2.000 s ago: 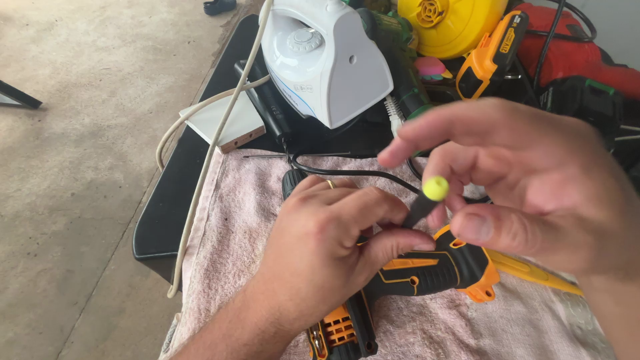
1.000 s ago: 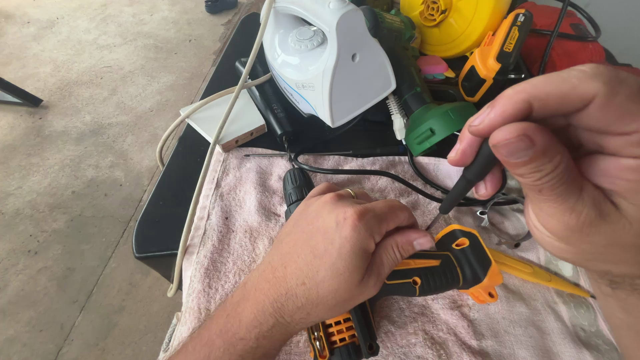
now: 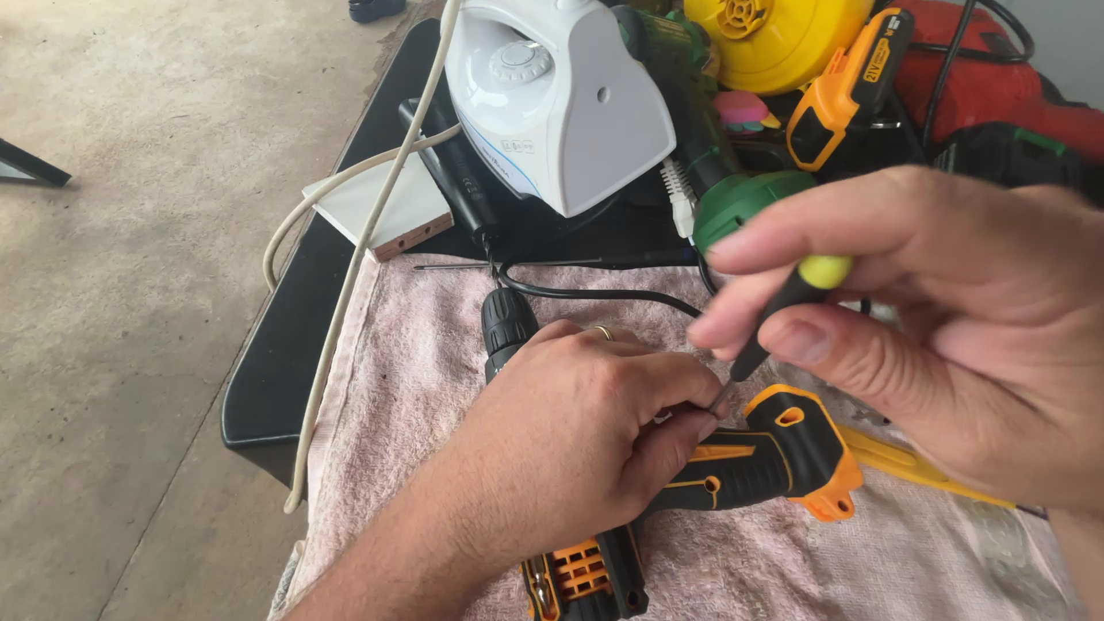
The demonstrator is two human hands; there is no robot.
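Observation:
A black and orange cordless drill (image 3: 733, 470) lies on a pink towel (image 3: 397, 362), its keyless chuck (image 3: 507, 323) pointing up the view. My left hand (image 3: 578, 423) rests over the drill's body, with thumb and forefinger pinched at the screwdriver's tip. Between its thumb and fingers my right hand (image 3: 931, 319) holds a small black screwdriver (image 3: 772, 323) with a yellow-green end cap, its shaft slanting down to the left fingertips. Whatever lies under the left fingertips is hidden, as is most of the drill's body.
Beyond the towel stand a white clothes iron (image 3: 561, 103), a green power tool (image 3: 746, 203), an orange-black battery (image 3: 849, 90), a yellow tool (image 3: 768, 34) and a red tool (image 3: 975, 78). A beige cord (image 3: 371, 224) hangs over the black table's edge (image 3: 250, 388). A thin screwdriver (image 3: 638, 259) lies behind the chuck.
The right hand has brought the screwdriver's tip to the left fingertips; one second ago it was held farther right. My left hand stays over the drill.

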